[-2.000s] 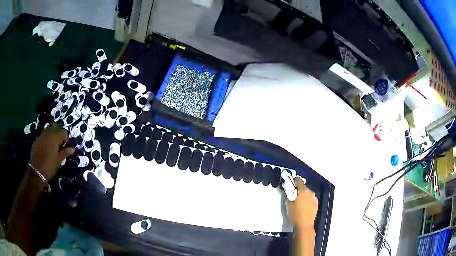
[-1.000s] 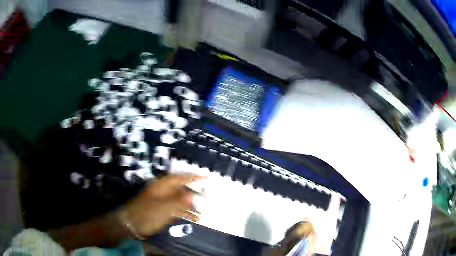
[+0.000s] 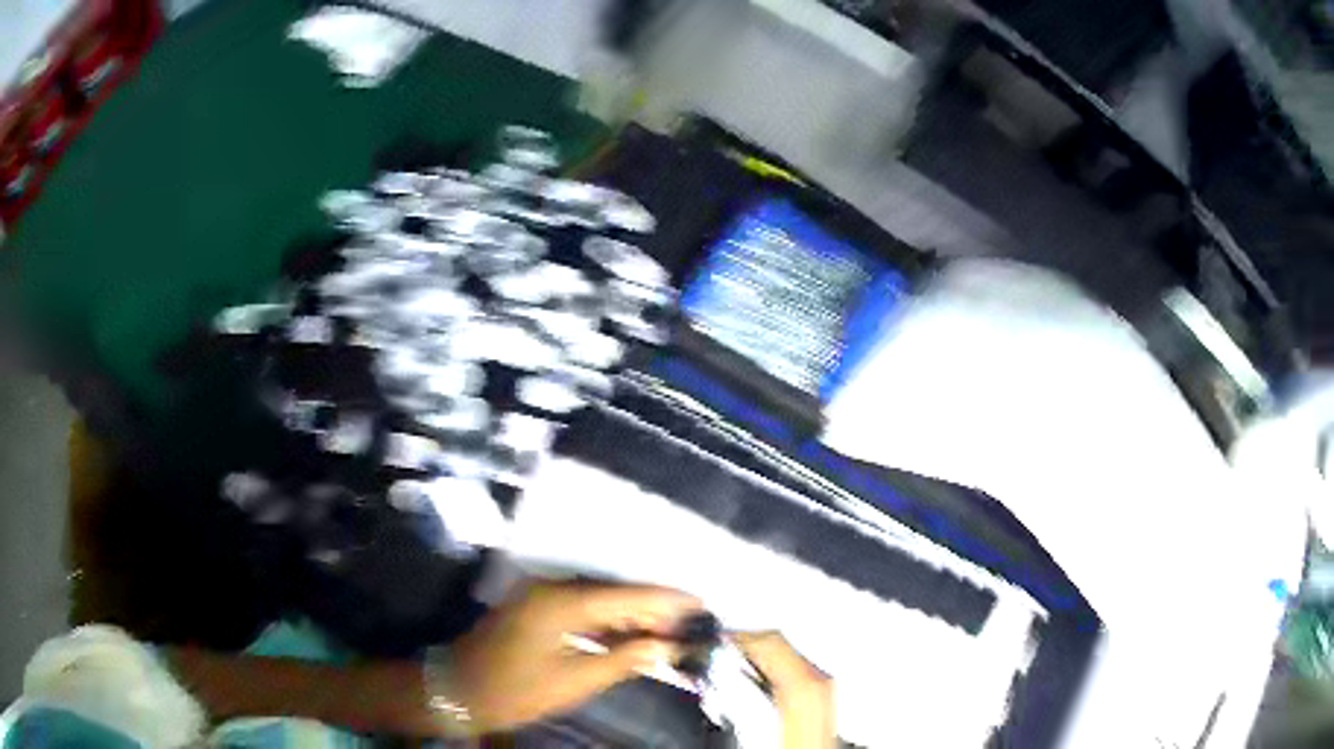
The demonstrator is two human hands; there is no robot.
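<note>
My left hand (image 3: pixel 563 651) and my right hand (image 3: pixel 790 688) are close together over the front edge of the white sheet (image 3: pixel 658 542). My left fingers pinch a small black piece (image 3: pixel 696 632). My right fingers hold a white piece or bundle (image 3: pixel 743 702), blurred, beside it. The right hand is cut off by the bottom edge. A row of black oblong pieces (image 3: pixel 775 520) lies along the sheet's far side. A loose heap of white oblong parts (image 3: pixel 468 293) lies at the left, blurred.
A blue bin (image 3: pixel 871 329) of tiny silvery parts stands behind the row. A large white curved sheet (image 3: pixel 1024 381) lies to its right. A crumpled white cloth (image 3: pixel 356 41) lies on the green mat (image 3: pixel 220 190). A red rack (image 3: pixel 73 88) is at the far left.
My left hand has moved from the heap to the right, beside my right hand. My right hand has left the row's end and moved nearer me. The view has shifted and blurred.
</note>
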